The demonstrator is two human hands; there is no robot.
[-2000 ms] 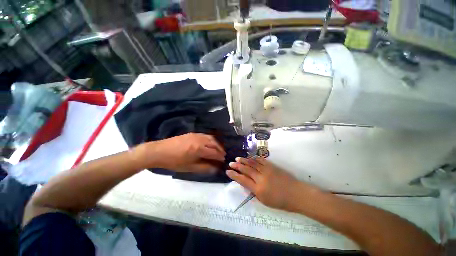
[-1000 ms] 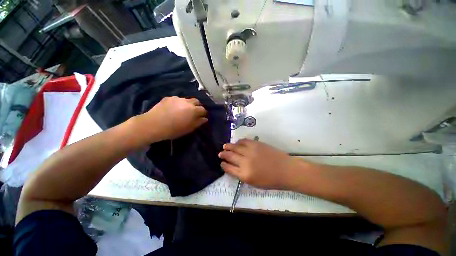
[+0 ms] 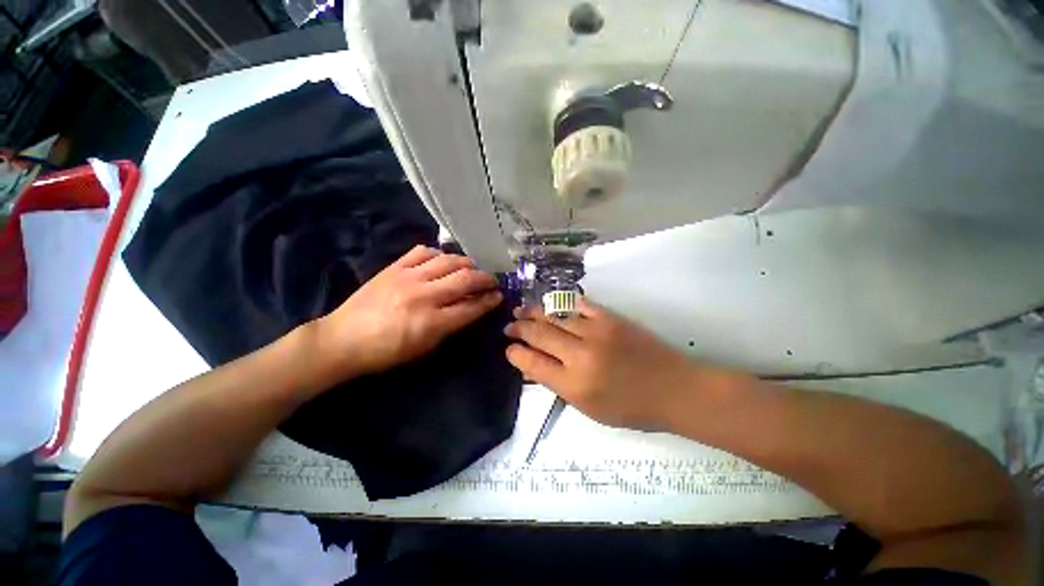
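A black garment piece [image 3: 286,218] spreads left of the needle and down to the table's front edge. My left hand [image 3: 412,303] lies on it, its fingertips holding the cloth just left of the presser foot [image 3: 529,275]. My right hand [image 3: 601,361] has its fingertips on the cloth's right edge, just in front of the foot; its thumb is hidden. A thin silver pointed tool [image 3: 546,433] sticks out from under my right hand towards the front edge; its upper part is hidden. A cream ridged knob [image 3: 561,302] sits beside the foot, above my right fingers.
The off-white machine head [image 3: 687,115] fills the top right, with a ribbed tension dial [image 3: 592,160]. A red-rimmed tray [image 3: 86,309] with white cloth stands left. A printed ruler [image 3: 653,475] runs along the table's front. Pale cloth [image 3: 275,547] lies below the table edge.
The view has moved closer to the machine. My left hand has moved right, up to the presser foot. The cloth lies flatter, spread out to the left. My right hand stays by the needle.
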